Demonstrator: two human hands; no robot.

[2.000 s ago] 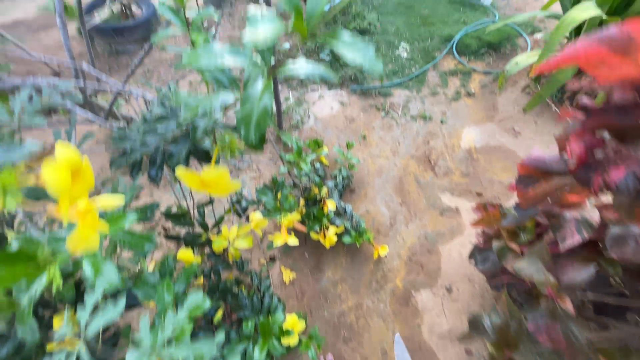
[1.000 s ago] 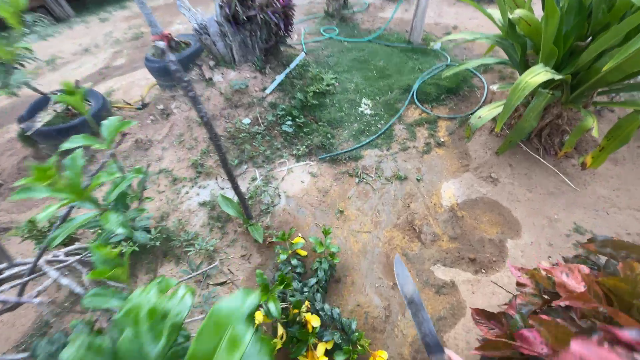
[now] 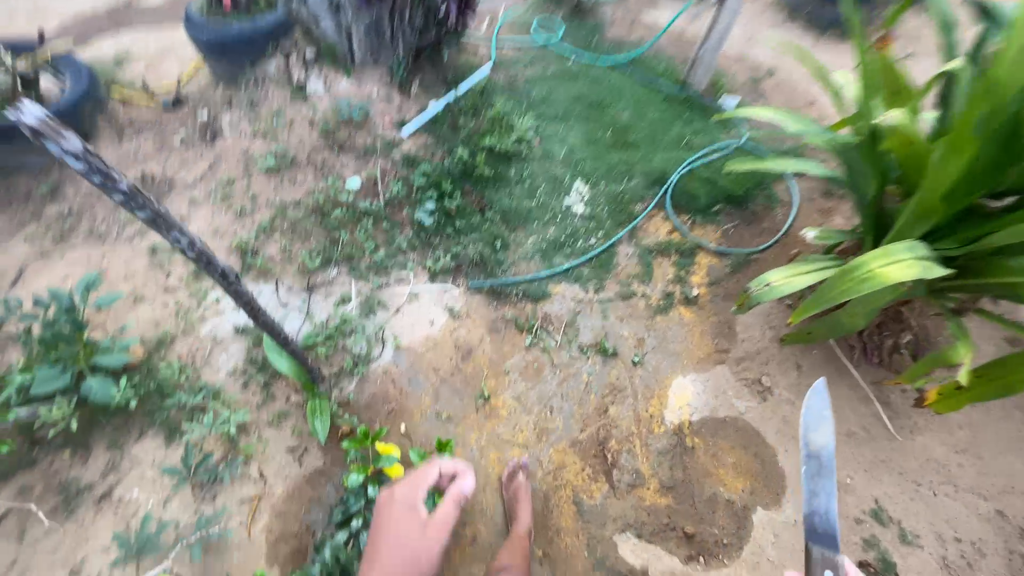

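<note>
My left hand is at the lower middle, its thumb and fingertips curled close together; whether something thin is between them I cannot tell. Behind it is a low leafy plant with yellow flowers. At the bottom right edge, my right hand is mostly out of view, with only bits of fingers showing around the dark handle of a knife. The blade points up and away over sandy ground. Between the hands, a bare foot stands on the wet soil.
A thin wooden stake leans at the left. A green hose curls over a grassy patch. A broad-leaved plant fills the right side. Tire planters and a tree stump stand at the back.
My left hand and the foot have come into view. The knife now shows farther right, more upright, with part of its handle visible. The view has shifted forward, past the red-leaved plant.
</note>
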